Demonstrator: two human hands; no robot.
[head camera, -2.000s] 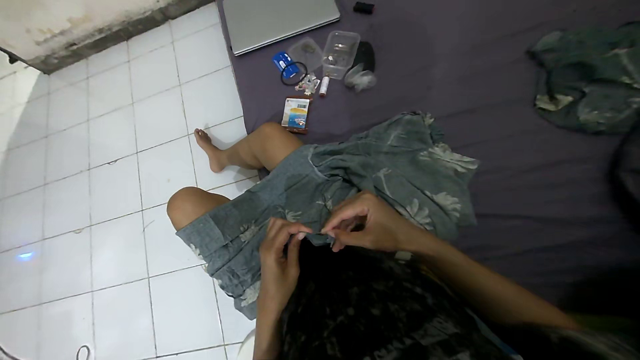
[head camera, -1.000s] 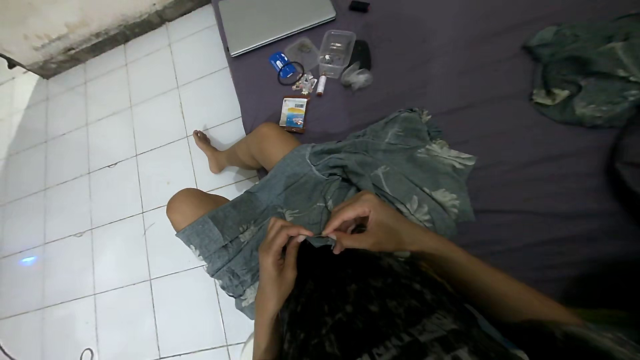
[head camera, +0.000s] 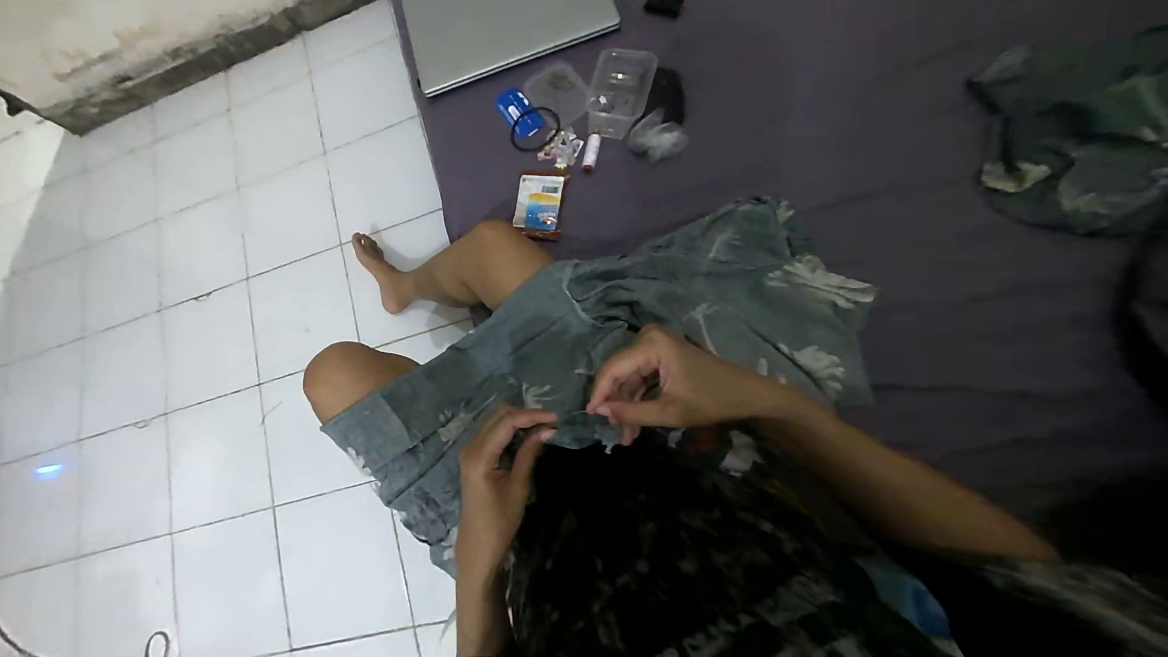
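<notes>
Grey-green floral fabric (head camera: 730, 274) lies across my lap. My left hand (head camera: 506, 456) pinches an edge of it between thumb and fingers. Just to the right, my right hand (head camera: 657, 383) has its thumb and forefinger closed together over the same edge, on something too small to make out, perhaps a needle. A short stretch of the fabric edge spans the gap between the two hands. Below them, my dark patterned shirt (head camera: 675, 547) fills the view.
On the purple sheet (head camera: 821, 109) lie a laptop (head camera: 511, 36), a clear plastic box (head camera: 622, 91), a blue card (head camera: 520, 111), a black ring (head camera: 535, 130), a small tube (head camera: 591, 152) and a printed packet (head camera: 540, 203). More floral cloth (head camera: 1077, 146) lies at right. White floor tiles (head camera: 210, 365) extend left.
My right hand has drawn slightly away from my left, and its fingers are pinched differently. My left hand keeps its hold on the fabric edge.
</notes>
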